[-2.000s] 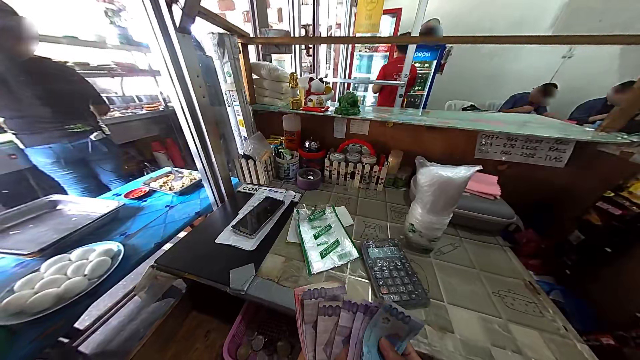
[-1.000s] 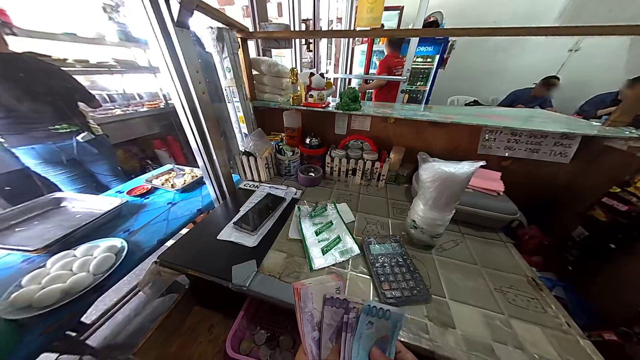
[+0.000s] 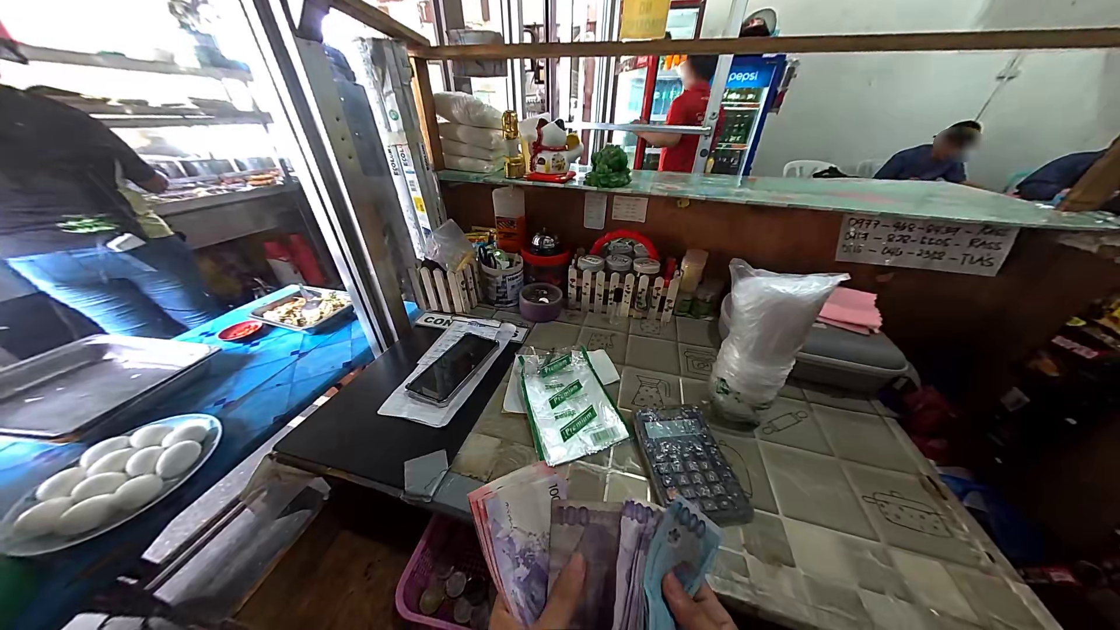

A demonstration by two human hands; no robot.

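My left hand, at the bottom middle, holds a fan of banknotes, reddish and violet ones, with its thumb across a violet note. My right hand is just beside it, its thumb pressed on folded blue banknotes at the fan's right side. Just beyond the notes lie a calculator in clear plastic and a green-and-white plastic packet on the tiled counter. A pink plastic basket holding coins is below the counter edge, left of my hands and partly hidden by them.
A smartphone lies on papers on the black board. A bagged stack of plastic cups stands at the right. Behind are small picket-fence holders. At left, a plate of eggs and metal trays sit beyond the frame post.
The notes in my hands have shifted; the blue notes, spread upright a second ago, now bend over beside the violet ones. The person in red behind the counter has moved.
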